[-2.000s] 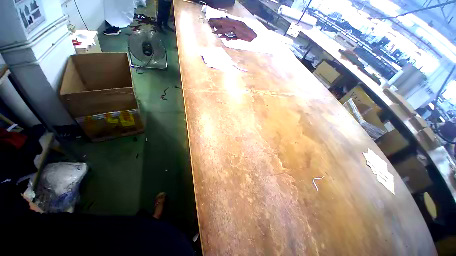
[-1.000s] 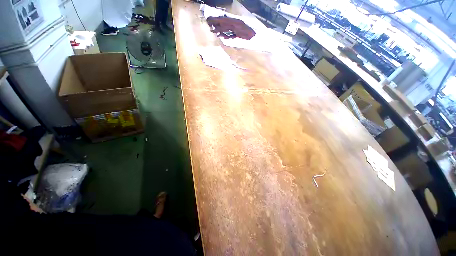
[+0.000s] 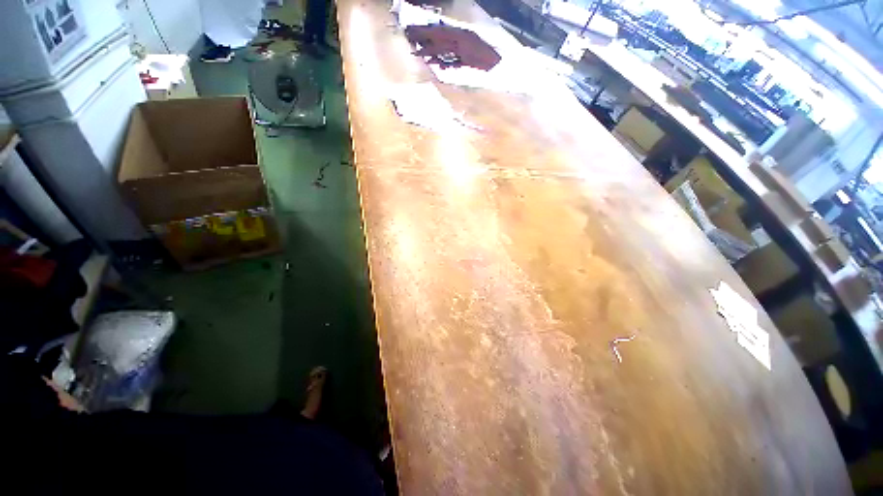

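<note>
Neither of my hands can be made out. A small pale-brown patch at the lower left edge is too dark and cut off to identify. The long worn brown table (image 3: pixel 484 291) lies in front of me. A thin white crooked wire or thread scrap (image 3: pixel 620 346) lies on it. White paper slips (image 3: pixel 743 325) lie near its right edge. At the far end, maroon cloth (image 3: pixel 453 46) is surrounded by white paper (image 3: pixel 489 80). Another white paper piece (image 3: pixel 426 107) lies closer to me.
An open cardboard box (image 3: pixel 198 184) stands on the green floor, left of the table. A floor fan (image 3: pixel 287 90) is beyond it, near a person's dark legs (image 3: pixel 317 24). A crumpled plastic bag (image 3: pixel 124 351) lies lower left. Shelves with boxes (image 3: pixel 770 271) run along the right.
The view has shifted slightly, so the table and the things on it appear a little further right. Nothing on the table has visibly been moved.
</note>
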